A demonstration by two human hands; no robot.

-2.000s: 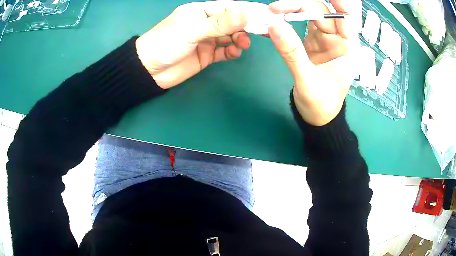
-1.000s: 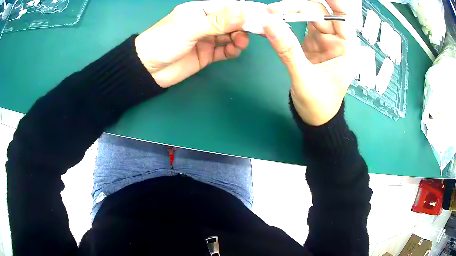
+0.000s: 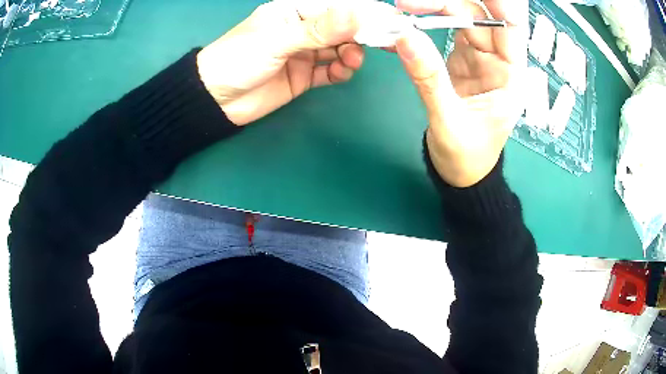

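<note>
My left hand (image 3: 292, 62) is at the top centre, its fingers closed on the wide white base of a stemmed inner part (image 3: 445, 23). The part lies about level, its thin white rod pointing right to a dark tip. My right hand (image 3: 471, 88) holds the part near where the rod meets the base, between thumb and fingertips. Its other fingers are curled behind the rod. Both hands are at the frame's top edge, and overexposure hides the exact shape of the base and whether a separate fitting is on it.
A clear housing tray (image 3: 582, 157) with white blocks lies at the right. A clear core tray (image 3: 109, 28) is at the top left. Clear bags of whitish pieces (image 3: 642, 161) stand at the far right. The green bench's front edge runs below my forearms. A red plastic item (image 3: 626, 288) is on the floor.
My right thumb and fingertips have shifted slightly on the part, and the rod has tilted a little. My left hand has barely moved.
</note>
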